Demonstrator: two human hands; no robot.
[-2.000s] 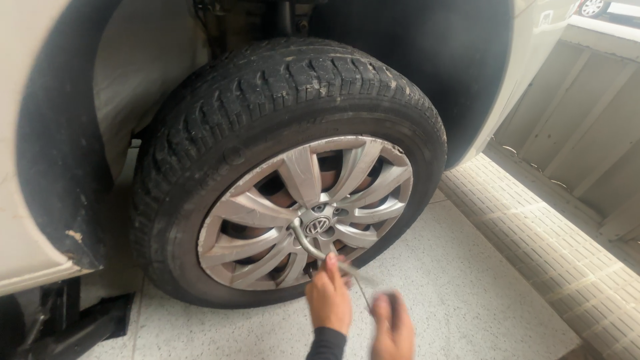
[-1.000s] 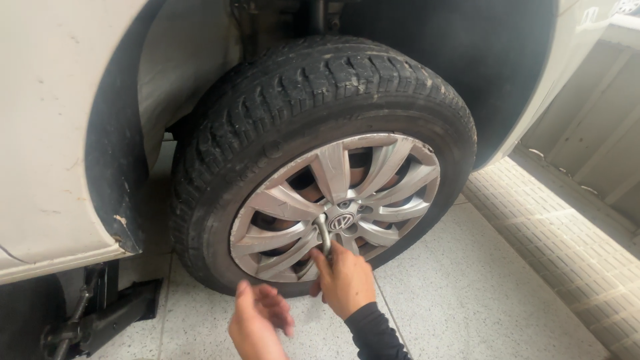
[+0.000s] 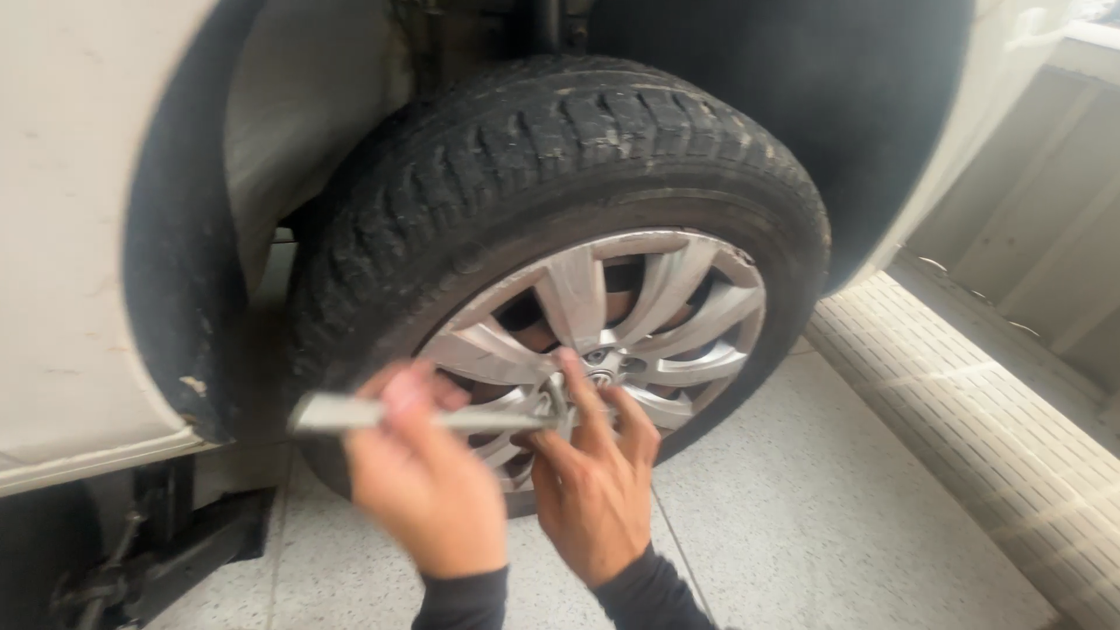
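Observation:
An L-shaped metal lug wrench (image 3: 494,420) reaches from the left to the middle of the wheel, its bent end close beside the hub. My left hand (image 3: 429,472), blurred, is closed around the long handle. At the bend, my right hand (image 3: 595,472) has its fingers around the wrench, with the index finger stretched toward the hub. The silver multi-spoke wheel cover (image 3: 573,302) has a Volkswagen emblem at its centre, partly hidden by my fingers. Around it is a worn black tire (image 3: 560,166). Which bolt the wrench meets is hidden.
The white car body (image 3: 79,219) and dark wheel arch (image 3: 179,227) surround the tire. A jack (image 3: 175,560) stands at the lower left. Speckled floor tiles (image 3: 787,490) lie below, with a ridged strip (image 3: 962,420) and a corrugated panel (image 3: 1032,210) at the right.
My left hand, apart from the wrench a second ago, has moved up onto its handle. The handle now points left. My right hand stays at the hub, its index finger now extended.

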